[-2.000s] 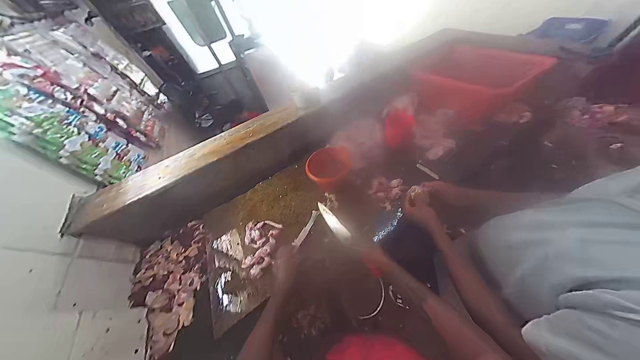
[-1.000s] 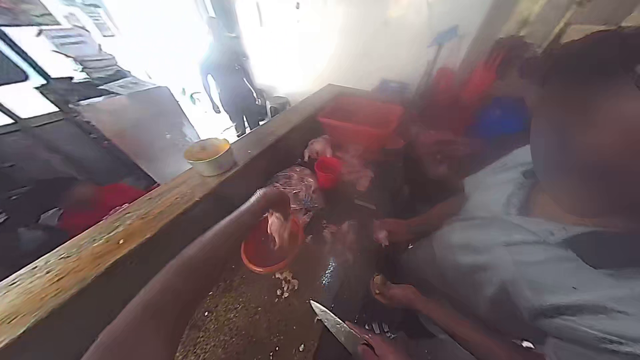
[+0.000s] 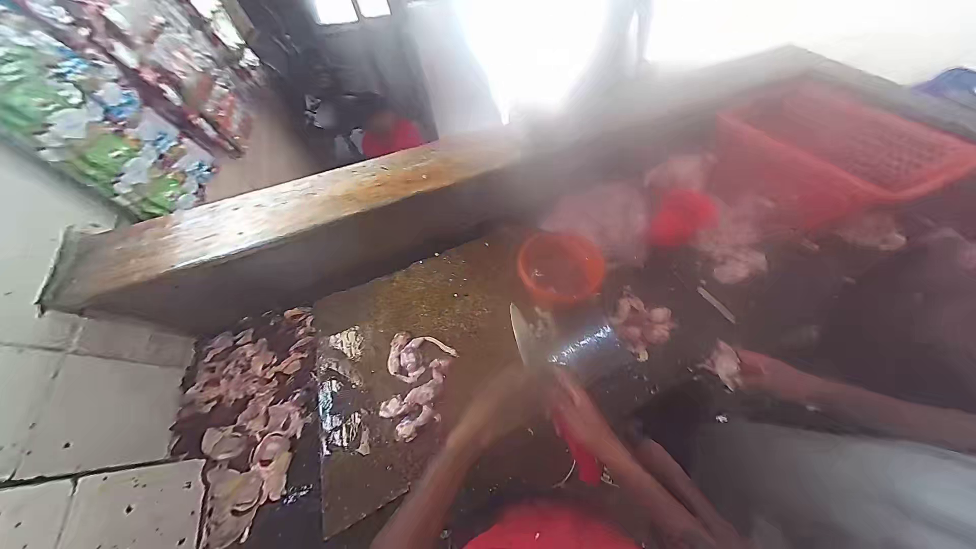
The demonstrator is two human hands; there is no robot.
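Note:
My right hand [image 3: 576, 415] is closed around a knife with a red handle; the knife's blade [image 3: 521, 332] points up and away, just below an orange bowl [image 3: 561, 268]. My left hand [image 3: 499, 393] is motion-blurred beside the blade, and whether it holds anything cannot be told. Left of it, several pieces of raw meat [image 3: 415, 381] lie on a wet brown board [image 3: 366, 488]. A small heap of meat [image 3: 644, 324] sits right of the blade. At the left end, many flat meat pieces [image 3: 255, 435] are spread on a dark surface.
A co-worker's hand [image 3: 732, 364] touches meat at the right. Behind are a red plastic crate [image 3: 846, 152], a red cup [image 3: 682, 217] and pale meat [image 3: 598, 217]. A raised ledge [image 3: 305, 210] runs along the back; a tiled wall [image 3: 99, 404] stands left. A person in red [image 3: 393, 137] is beyond the ledge.
My left hand has come back from the orange bowl, where it held a piece of meat a second ago, to beside the knife. The view has swung left.

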